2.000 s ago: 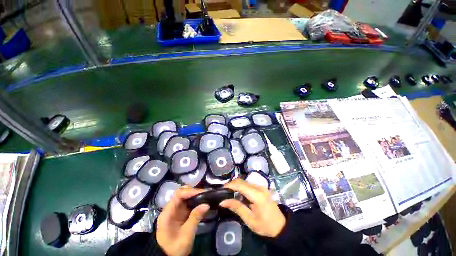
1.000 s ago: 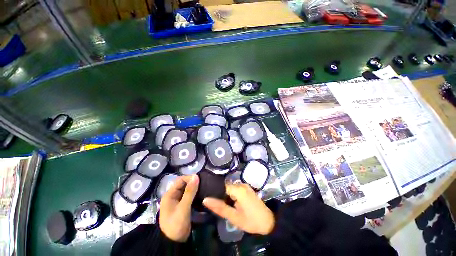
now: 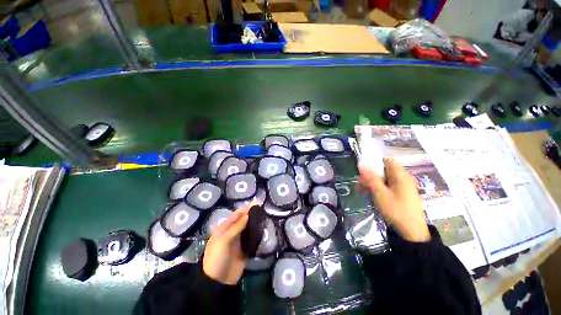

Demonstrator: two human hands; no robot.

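Observation:
My left hand (image 3: 226, 246) holds a black part (image 3: 252, 231) on edge at the front of the pile, its dark side turned to the right. My right hand (image 3: 397, 200) is raised over the left edge of the newspaper. A white glue bottle (image 3: 373, 147) stands up between its thumb and fingers, blurred against the paper. Many black housings with grey faces and pale rings (image 3: 283, 189) are piled on a clear plastic sheet (image 3: 329, 261) in front of me.
Newspaper (image 3: 452, 166) lies right, another stack (image 3: 24, 215) far left. A black cover (image 3: 77, 258) and a unit (image 3: 115, 246) lie at left. Spaced units (image 3: 299, 111) lie on the belt. Beyond are a blue bin (image 3: 249, 46), cardboard (image 3: 332, 38) and red tray (image 3: 443, 54).
My right hand has left the part and moved right, taking up the glue bottle from beside the pile. My left hand keeps the part, now tilted on edge.

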